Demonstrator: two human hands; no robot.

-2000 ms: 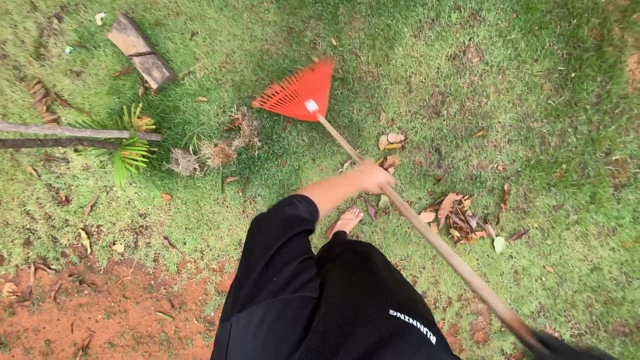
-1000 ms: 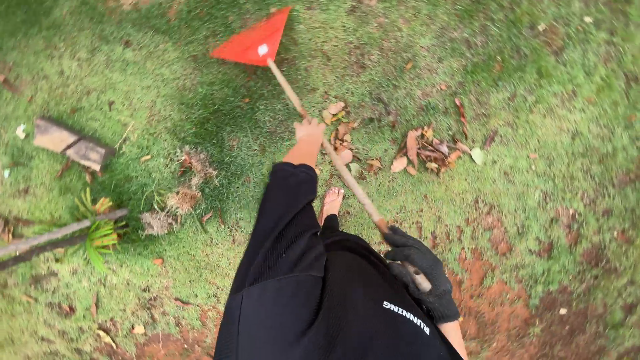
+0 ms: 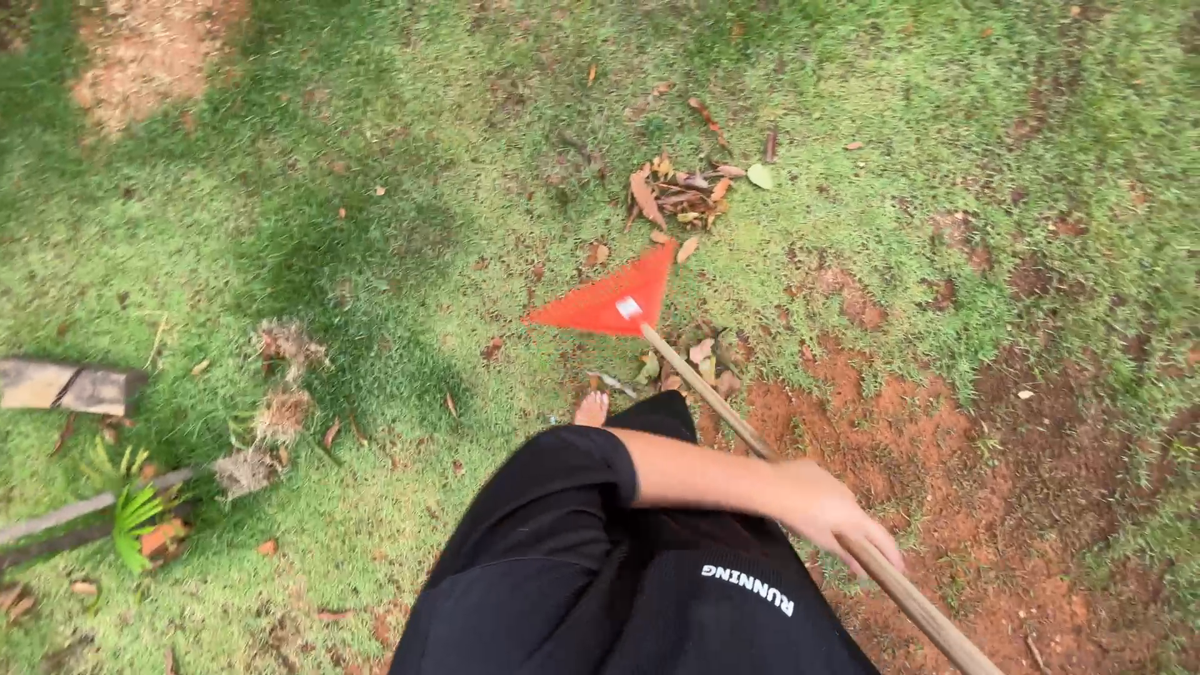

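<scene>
A leaf rake with a red fan-shaped head (image 3: 614,300) and a long wooden handle (image 3: 708,394) reaches from the grass down to the lower right edge. My bare left hand (image 3: 839,520) is closed around the handle, low at the right of my body. My right hand is out of view, as is the far end of the handle. Just above the rake head lies a pile of dry leaves (image 3: 680,195), with a green leaf (image 3: 760,175) at its right side. More fallen leaves (image 3: 701,354) lie beside the handle, near my bare foot (image 3: 592,409). The rake's tines are blurred.
At the left are a cut piece of wood (image 3: 94,389), a small palm-like plant (image 3: 136,516) by grey poles (image 3: 52,522), and clumps of dry plant matter (image 3: 281,414) in the grass. Bare reddish soil (image 3: 872,450) spreads at the right.
The rake head has come closer to my foot, between the leaf pile and the nearer leaves. My gloved right hand, on the handle one second ago, has left the view. The view has shifted.
</scene>
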